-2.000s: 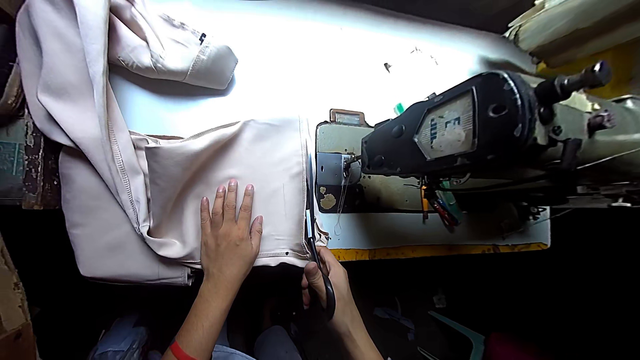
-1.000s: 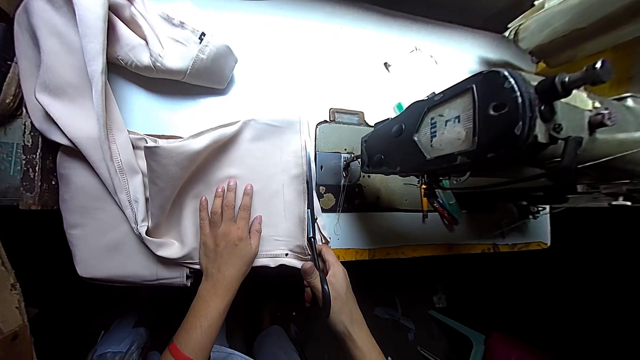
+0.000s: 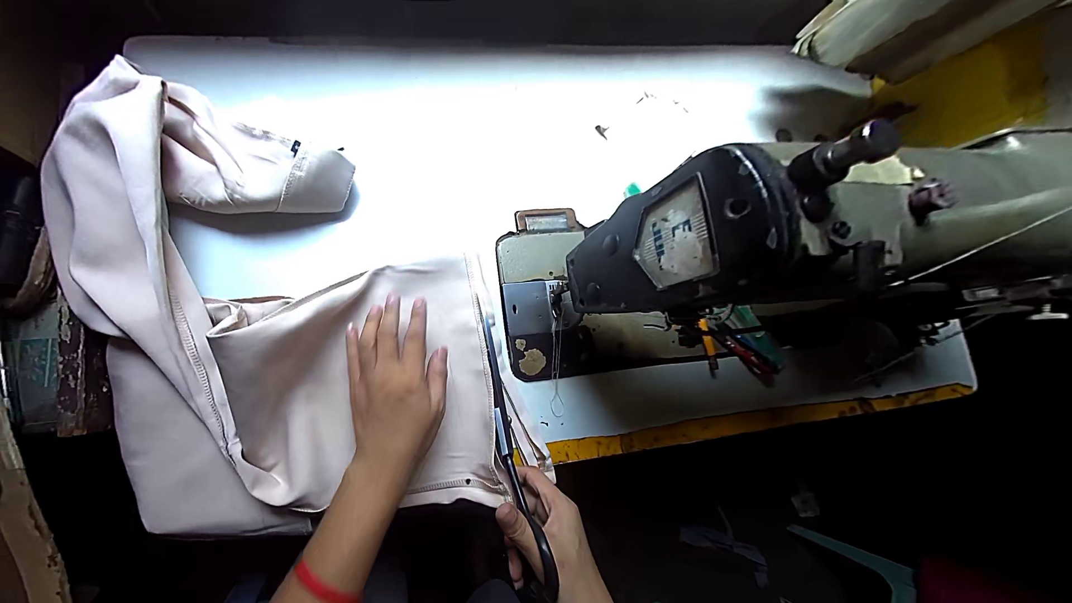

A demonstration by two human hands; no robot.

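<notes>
Light beige fabric (image 3: 293,419), a sewn piece with stitched seams, lies over the left part of the white sewing table. My left hand (image 3: 394,389) rests flat on it, palm down and fingers spread, with a red band at the wrist. My right hand (image 3: 548,532) grips the black handles of fabric scissors (image 3: 502,419) at the table's front edge. Their blades run along the fabric's right edge, where a narrow strip of cloth (image 3: 528,440) lies just to the right of them. Part of the handles is hidden by my fingers.
Right of the fabric stands an industrial sewing machine (image 3: 687,226), thread trailing from its needle area. Small tools (image 3: 745,343) hang beneath its head. The table's yellow front edge (image 3: 754,423) is worn. Small scraps (image 3: 601,131) lie behind the machine head.
The scissor blades have closed along the fabric's right edge, and the narrow strip now stands apart on their right. My left hand has stayed in place.
</notes>
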